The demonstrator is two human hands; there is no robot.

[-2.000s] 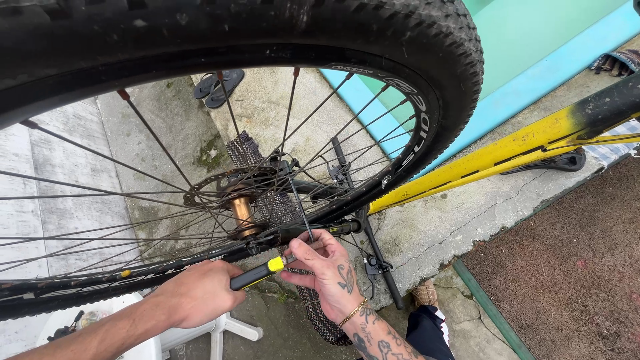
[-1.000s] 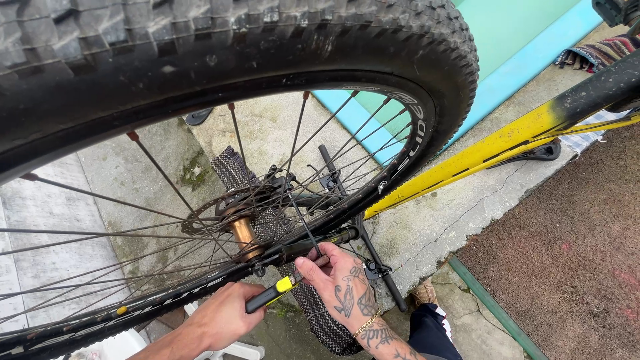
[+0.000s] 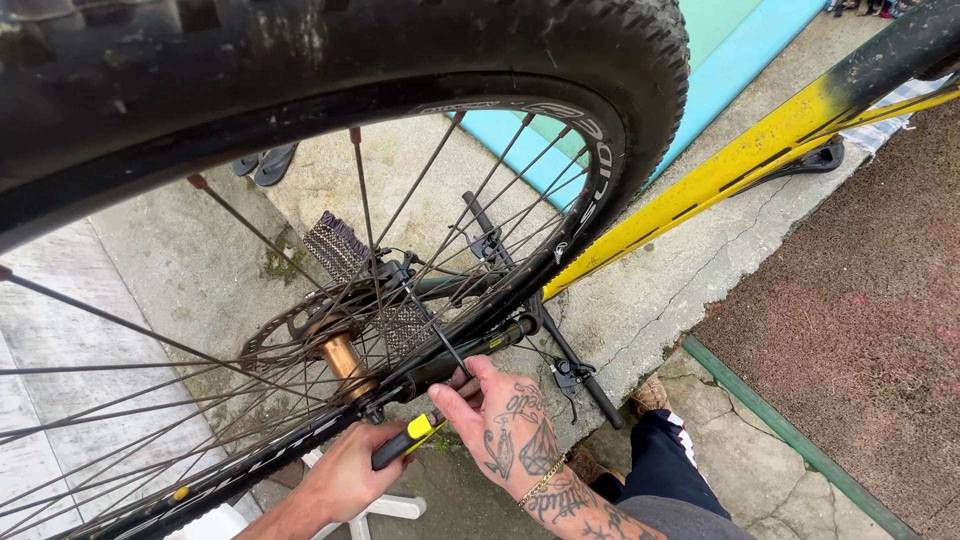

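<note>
My left hand point(image 3: 352, 465) is closed around the black and yellow handle of a hand tool point(image 3: 409, 441), low in the middle of the view. My right hand point(image 3: 499, 424), tattooed and with a gold chain at the wrist, pinches the tool's other end between thumb and fingers. A thin black rod point(image 3: 437, 330) runs from those fingertips up between the spokes towards the brake caliper point(image 3: 394, 274); whether it belongs to the tool cannot be told. Around it are the bicycle wheel's tire point(image 3: 337, 67), the gold hub point(image 3: 346, 366) and the brake disc point(image 3: 281, 330).
The yellow and black bicycle frame point(image 3: 697, 180) slants to the upper right. Its handlebar point(image 3: 566, 345) lies low over the concrete, near a woven cloth point(image 3: 337, 251). A white plastic piece of furniture point(image 3: 390, 507) stands below, sandals point(image 3: 275, 163) behind, and a brown mat point(image 3: 847, 322) at right.
Both hands stay at the tool beside the hub. The tool's handle now slants up more steeply to the right than two seconds ago. The view has shifted somewhat.
</note>
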